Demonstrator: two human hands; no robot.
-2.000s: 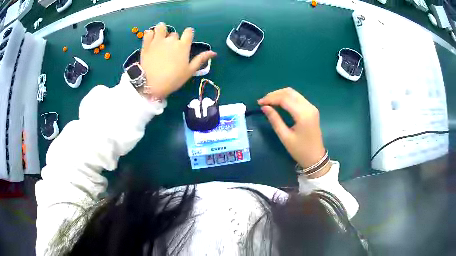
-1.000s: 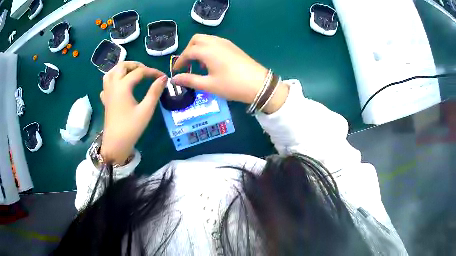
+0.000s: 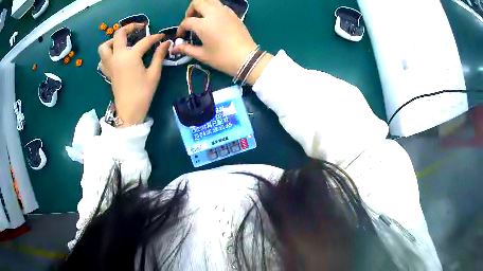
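Observation:
My left hand [image 3: 132, 71] and my right hand [image 3: 217, 37] meet over an open charging case [image 3: 176, 61] with a white shell and dark inside. Small white earbuds [image 3: 177, 44] are pinched between the fingertips of both hands, at the case's opening; whether they touch the case floor is hidden. The black earbud cradle [image 3: 195, 109] sits on the light-blue tester [image 3: 220, 132], with no white earbuds showing in it. A loop of thin coloured wires [image 3: 198, 79] rises behind it. The tester's blue screen is lit.
More open cases lie around, at left [image 3: 60, 44], lower left [image 3: 35, 154] and right [image 3: 349, 24]. Orange caps [image 3: 109, 30] lie at upper left. A white wrapped bundle [image 3: 85, 135] is beside my left sleeve. A white tray [image 3: 418, 69] with a black cable is at right.
Both hands have moved from the cradle up to the case behind it, carrying the white earbuds. The cradle now shows no earbuds.

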